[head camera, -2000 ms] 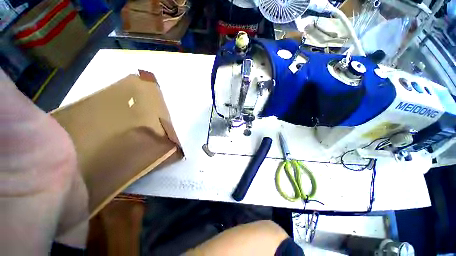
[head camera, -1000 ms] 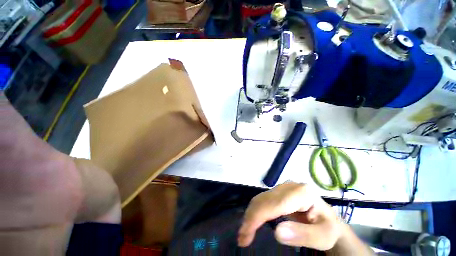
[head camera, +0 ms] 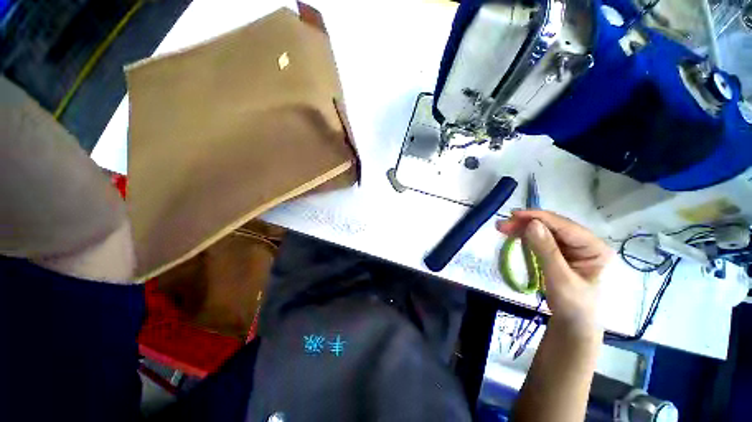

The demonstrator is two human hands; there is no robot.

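A tan-brown bag body [head camera: 235, 124] with a small pale mark lies on the left of the white table, its lower part over the front edge. My left arm reaches in from the left to its lower left edge; my left hand is not visible. My right hand [head camera: 552, 247] is over the lime-green handled scissors [head camera: 519, 265] right of the needle, fingers closed around the base of the handles, covering part of one loop. The blades lie on the table, pointing away. A dark tube [head camera: 472, 224] lies just left of them.
The blue-covered sewing machine [head camera: 635, 107] stands at the back right, its needle plate [head camera: 425, 140] beyond the tube. A red crate [head camera: 177, 334] with brown pieces is below the table at the left. A dark apron covers my lap. Cables lie at the right.
My right hand has moved from above my lap forward and up onto the scissors. The view has shifted closer and tilted down. The bag body has stayed on the left of the table.
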